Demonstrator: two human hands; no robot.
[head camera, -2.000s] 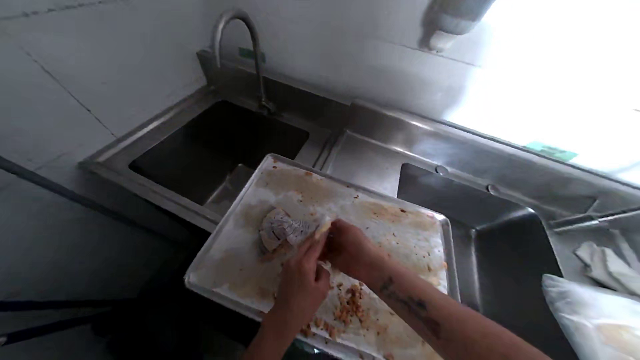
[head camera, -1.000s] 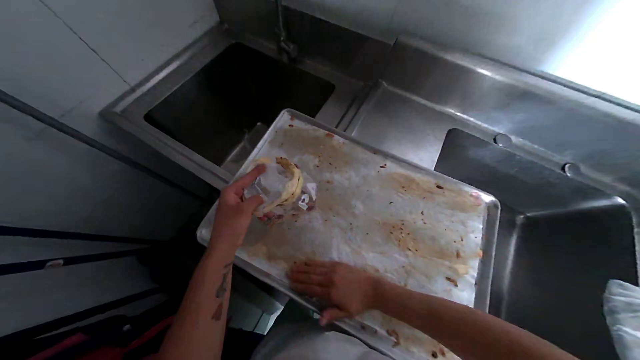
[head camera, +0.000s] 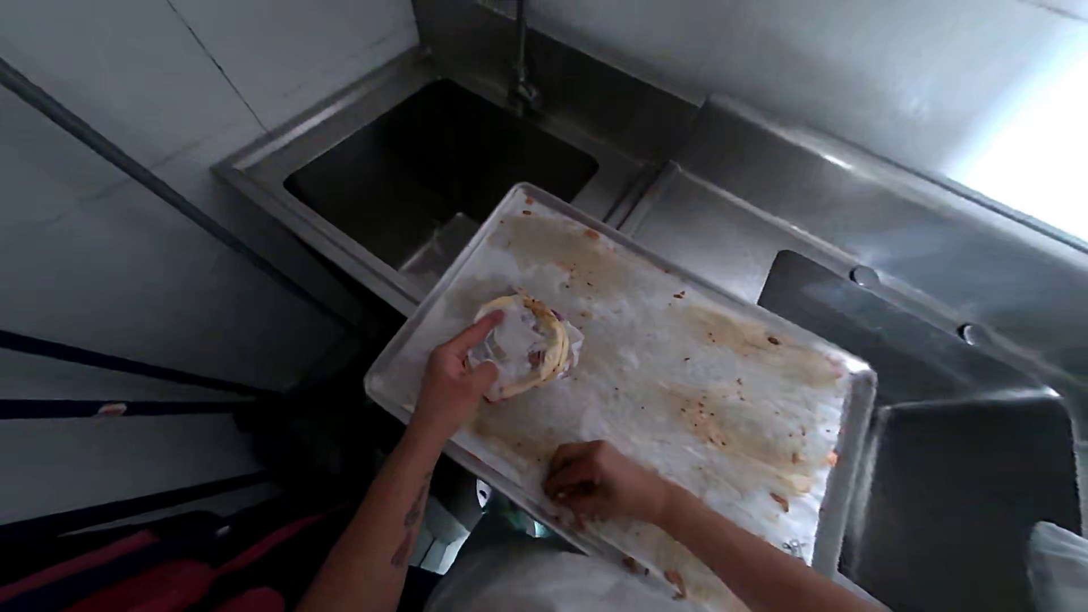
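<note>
A large metal sheet pan (head camera: 858, 442) lined with stained parchment paper (head camera: 629, 340) bears brown crumbs. On its left part, my left hand (head camera: 459, 374) holds a clear plastic bag (head camera: 507, 340), with thumb and forefinger on its near side. A curved yellowish strip of what looks like baked food (head camera: 554, 336) shows at the bag; whether it is inside cannot be told. Near the front edge of the pan, my right hand (head camera: 595, 484) rests with curled fingers over the paper. What lies under those fingers is hidden.
Behind the pan at left is a deep steel sink basin (head camera: 442, 161) with a faucet (head camera: 524, 85). A second basin (head camera: 969, 484) lies at right. White plastic (head camera: 1058, 561) shows at the right edge. Dark bars (head camera: 153, 183) cross the left side.
The crumb pile near the front of the pan two seconds ago is no longer seen there. My right hand was flat on the paper a second ago; its fingers are now curled.
</note>
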